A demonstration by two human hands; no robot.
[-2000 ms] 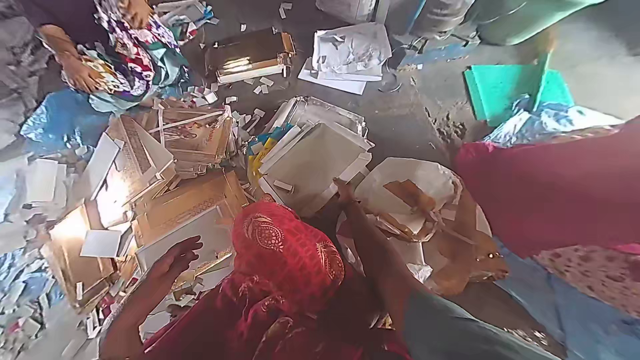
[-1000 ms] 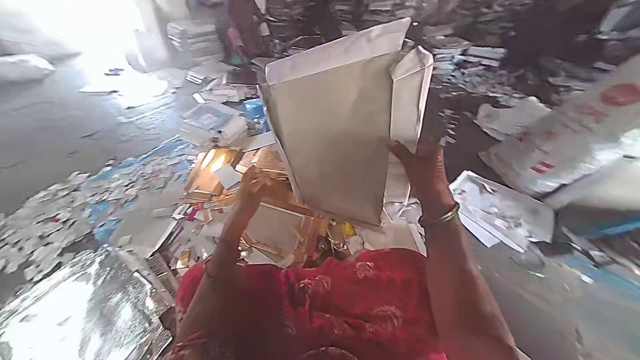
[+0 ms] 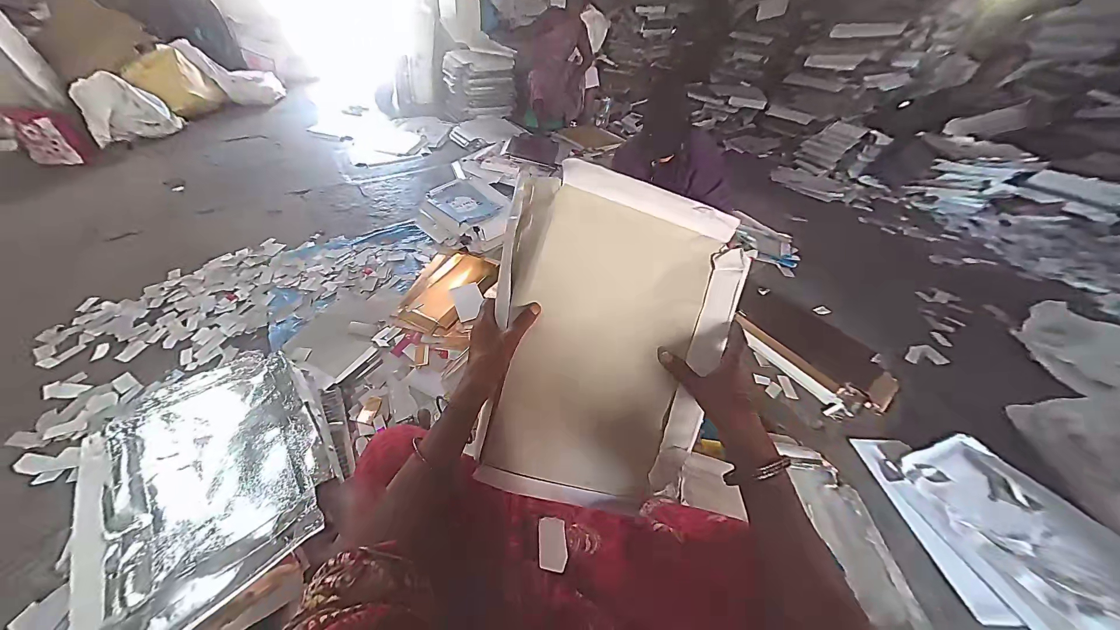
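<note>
A flat, tray-like sheet of pale cardboard [image 3: 612, 341] with folded white edge flaps is held up over my lap, tilted. My left hand [image 3: 500, 350] grips its left edge, thumb on the inner face. On the right side, my right hand [image 3: 713, 376] grips the flap edge, thumb also on the face. A small white paper piece [image 3: 552, 544] lies on the red cloth of my lap. Shiny gold sheets [image 3: 446, 293] lie behind my left hand.
Silvery, foil-like stacked sheets [image 3: 219, 472] lie at left, before scattered white cut pieces [image 3: 219, 306]. A white tray-like sheet [image 3: 1006, 525] lies at right. A co-worker [image 3: 678, 166] sits beyond the cardboard; another person [image 3: 558, 66] is farther back. Stacks of paper [image 3: 479, 81] stand behind.
The view has swung up a lot. My left hand, off the cardboard one second ago, now holds its left edge. Two seconds ago the pale tray-like piece lay low among the piles.
</note>
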